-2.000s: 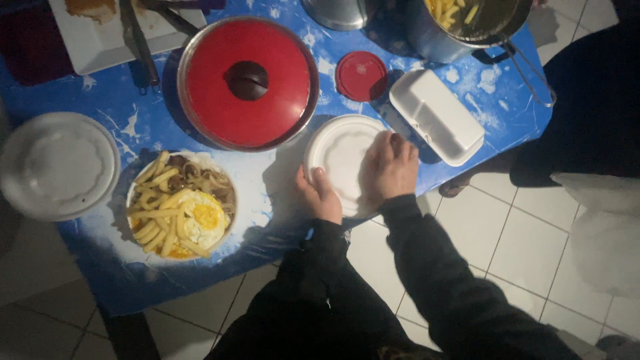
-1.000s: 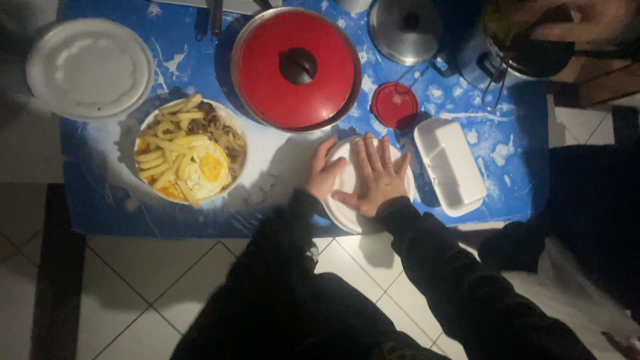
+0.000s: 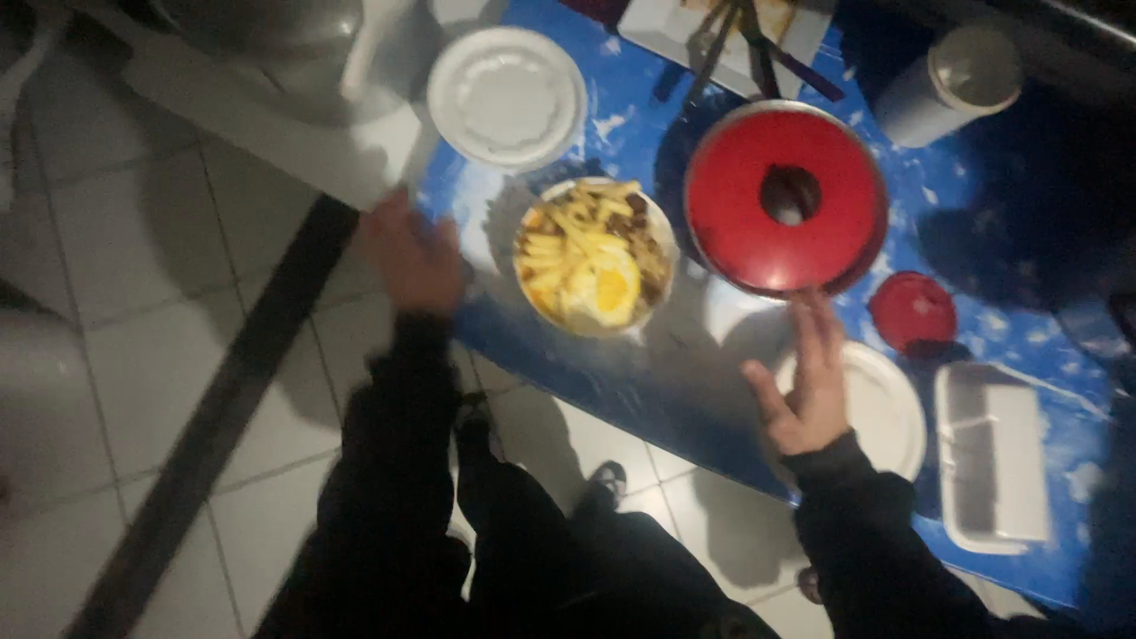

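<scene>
My left hand [image 3: 413,253], blurred, is open and holds nothing, at the table edge left of a round container of French fries, meat and a fried egg [image 3: 595,257]. With fingers apart, my right hand [image 3: 803,382] is above or against the left side of a round white foam lid or container [image 3: 879,417]; whether it touches is unclear. Its fingertips are near the rim of a pot with a red lid [image 3: 785,200]. Another round white lid [image 3: 506,98] lies behind the food, to the left. A small red plastic lid [image 3: 912,311] rests right of the pot.
On the blue-covered table [image 3: 603,390], a white foam tray [image 3: 994,457] is at the right. A white square plate [image 3: 710,40] with utensils is at the back, and a white cylindrical container [image 3: 950,84] at the back right. A metal pot [image 3: 266,44] is at upper left.
Both hands were on the round white piece beside the foam tray. My left hand has moved left, past the food; my right remains near that piece. The view has turned and shifted left.
</scene>
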